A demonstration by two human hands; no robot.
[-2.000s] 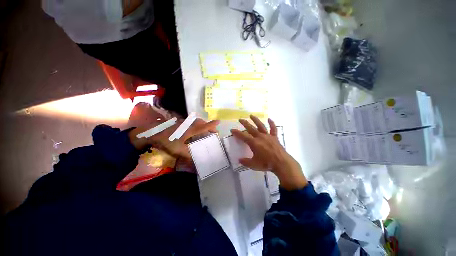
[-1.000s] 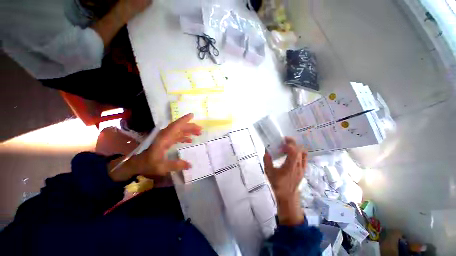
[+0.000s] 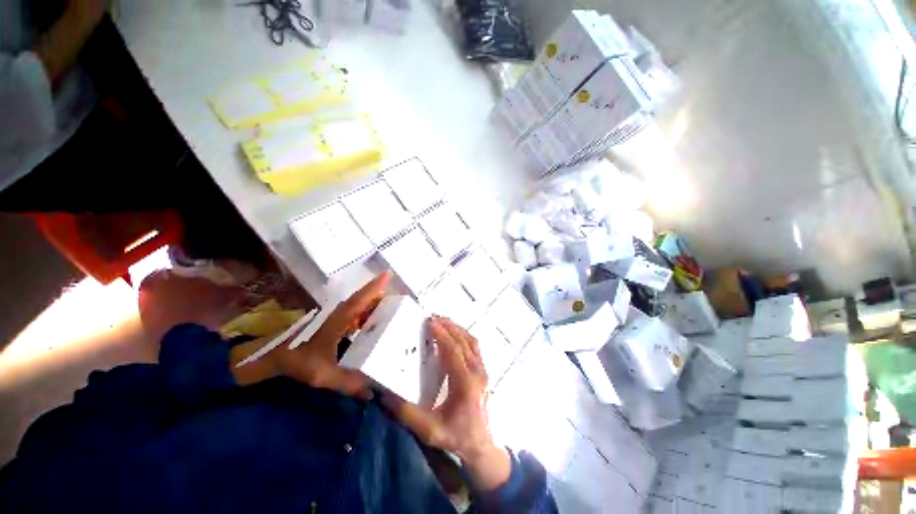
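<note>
My left hand (image 3: 326, 346) and my right hand (image 3: 457, 402) hold a white box (image 3: 395, 349) between them near the table's front edge, with small dark marks on its upper face. White strips lie across the back of my left hand. Just beyond are white box bases (image 3: 331, 236) in tight rows with dark edge lines. To the right is a loose heap of white box lids (image 3: 650, 353), some with a gold dot. Whether the held box is a lid or a closed box, I cannot tell.
Yellow sticker sheets (image 3: 316, 151) lie beyond the rows. Printed-side boxes (image 3: 578, 95) stand near a black plastic bag (image 3: 492, 30). Small wrapped white pieces (image 3: 537, 236) lie by the lids. Finished boxes (image 3: 788, 422) fill the far right. Another person's sleeve (image 3: 35, 115) shows at upper left.
The view has swung right, showing the lid heap and finished boxes. My right hand has left the flat white piece near the printed boxes. Both hands now hold a white box.
</note>
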